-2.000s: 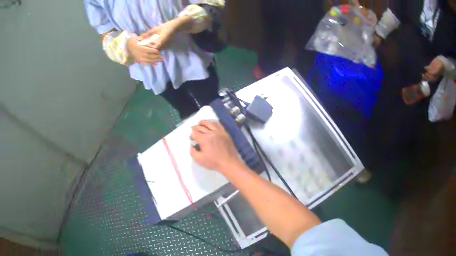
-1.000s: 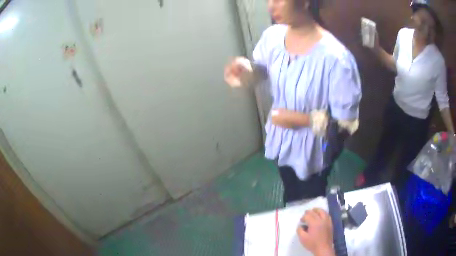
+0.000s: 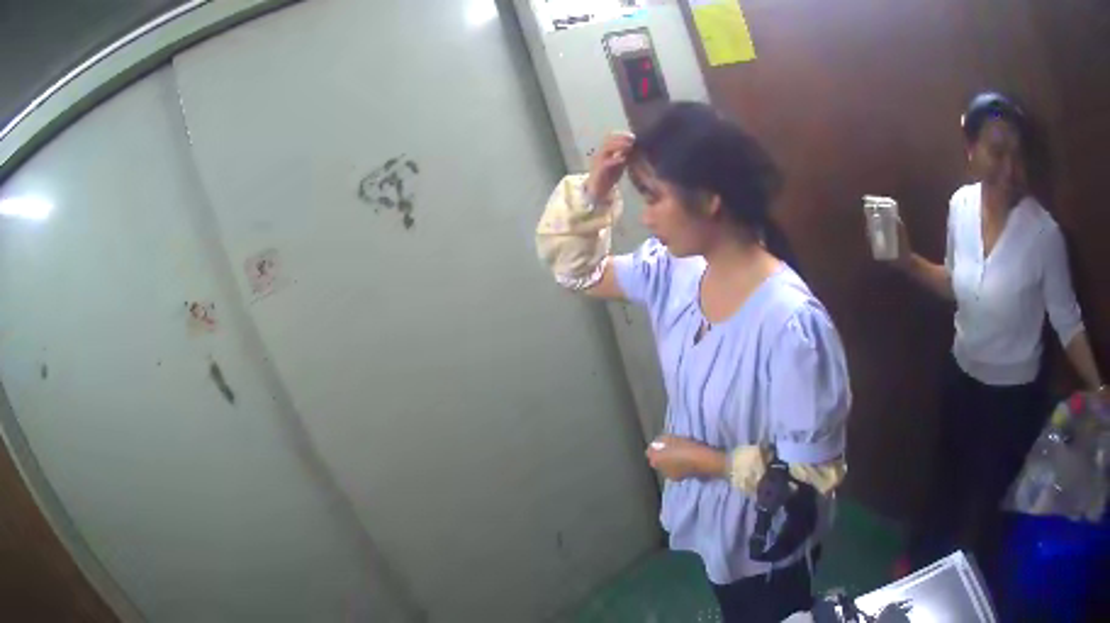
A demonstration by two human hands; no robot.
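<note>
Neither of my hands is in the picture. Nearest in front of me, a corner of the silver steel table (image 3: 935,594) shows at the bottom edge, cut off by it. Dark and metal fittings (image 3: 840,607) show at the table's left side. The white-faced boxy machine is almost wholly below the picture's edge.
A person in a light-blue top (image 3: 743,365) stands beyond the table, a hand at the forehead. Pale metal doors (image 3: 365,316) fill the left. A person in white (image 3: 1010,292) stands right, beside a clear bag (image 3: 1061,469) on a blue stool (image 3: 1057,566). A red display (image 3: 644,79) hangs behind.
The view has tilted up, so the table and machine slid down and my hand on the machine left the picture. The person in light blue has raised a hand to the forehead.
</note>
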